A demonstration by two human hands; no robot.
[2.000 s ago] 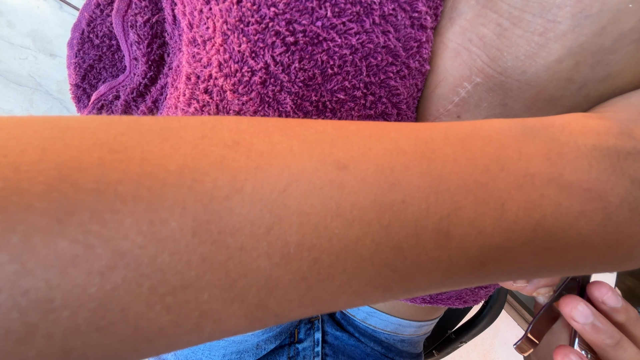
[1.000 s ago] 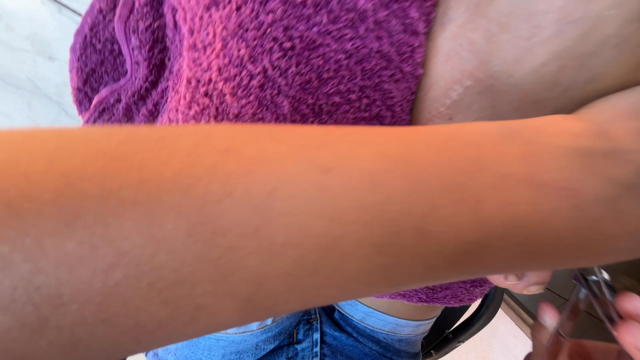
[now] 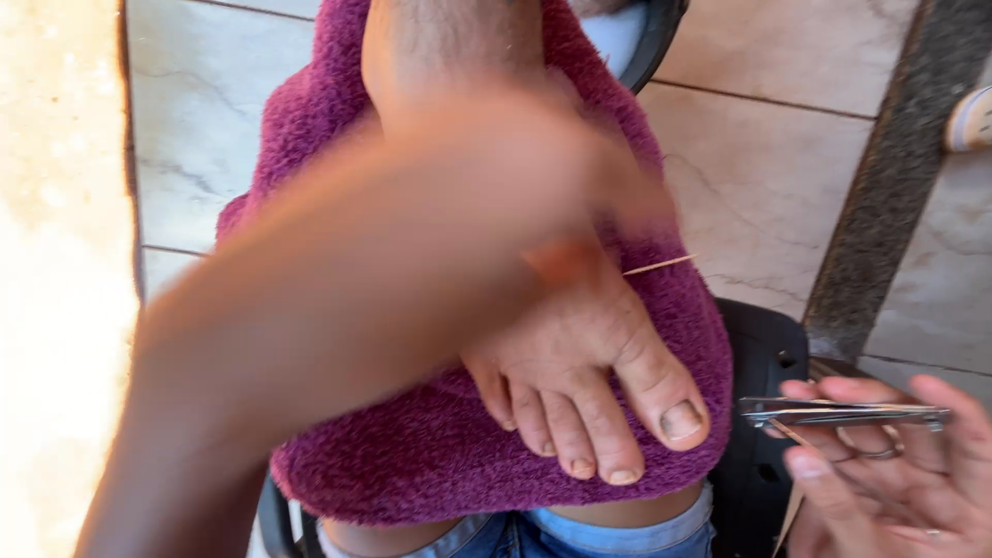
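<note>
A bare foot (image 3: 573, 356) of another person rests on a purple terry towel (image 3: 372, 465) over my lap, toes toward me. My left arm reaches across the foot; my left hand (image 3: 589, 178), strongly blurred, is over the ankle and instep, and its fingers cannot be made out. Beside it, a thin pointed wooden stick (image 3: 660, 264) lies over the towel. At the lower right, my right hand (image 3: 891, 465) holds a metal nail clipper (image 3: 845, 412) across its fingers, right of the big toe. A thin stick-like piece (image 3: 790, 434) shows near the thumb.
A black chair part (image 3: 756, 387) is right of the towel, and another dark curved edge (image 3: 663, 39) is at the top. Pale floor tiles (image 3: 759, 170) with a dark stone strip (image 3: 876, 178) lie below. Part of a shoe (image 3: 973, 120) shows at the right edge.
The view has shifted a lot, and the foot and its toes now show. My left arm, which stretched straight across the view, now slants up from the lower left.
</note>
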